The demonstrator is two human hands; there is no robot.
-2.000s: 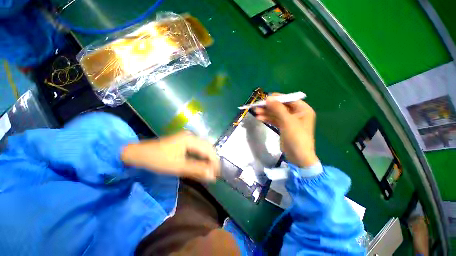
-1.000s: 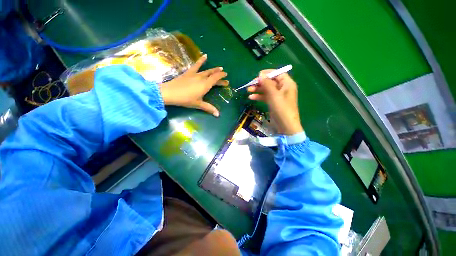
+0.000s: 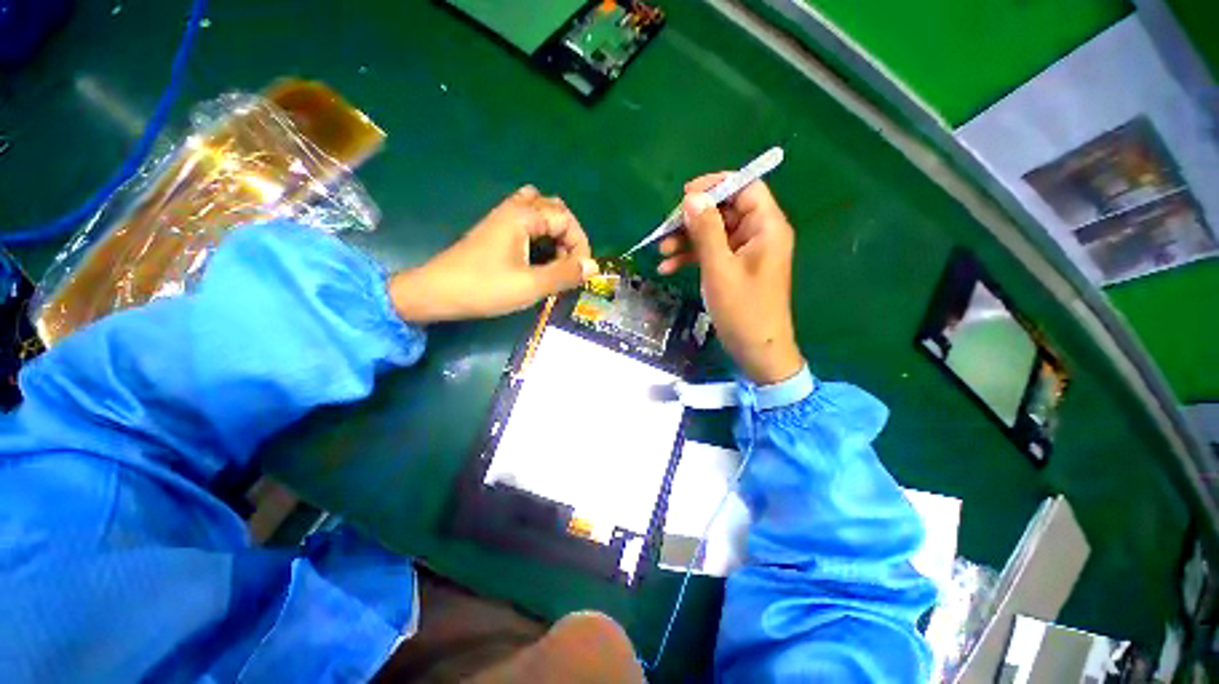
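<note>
A tablet assembly (image 3: 588, 428) lies in front of me, its white back up and its mainboard (image 3: 626, 318) at the far end. My right hand (image 3: 746, 261) holds the tweezers (image 3: 709, 198) like a pen, tip down at the far edge of the board. My left hand (image 3: 501, 261) is at the board's far left corner, thumb and forefinger pinched together. Whether a small piece is between those fingers cannot be told. A thin orange flex strip (image 3: 539, 327) runs along the tablet's left edge. An anti-static wrist strap (image 3: 779, 392) is on my right wrist.
A clear bag of amber sheets (image 3: 201, 201) lies at the left, by a blue cable (image 3: 167, 114). Other tablets lie at the top (image 3: 602, 47) and right (image 3: 996, 354). A white liner sheet (image 3: 702, 501) is beside the tablet. Grey-white cards (image 3: 1023, 588) stand at lower right.
My left hand was spread flat beside the amber bag; it has come to the tablet's far corner with fingers pinched. The tweezers have moved from the mat to the board's edge.
</note>
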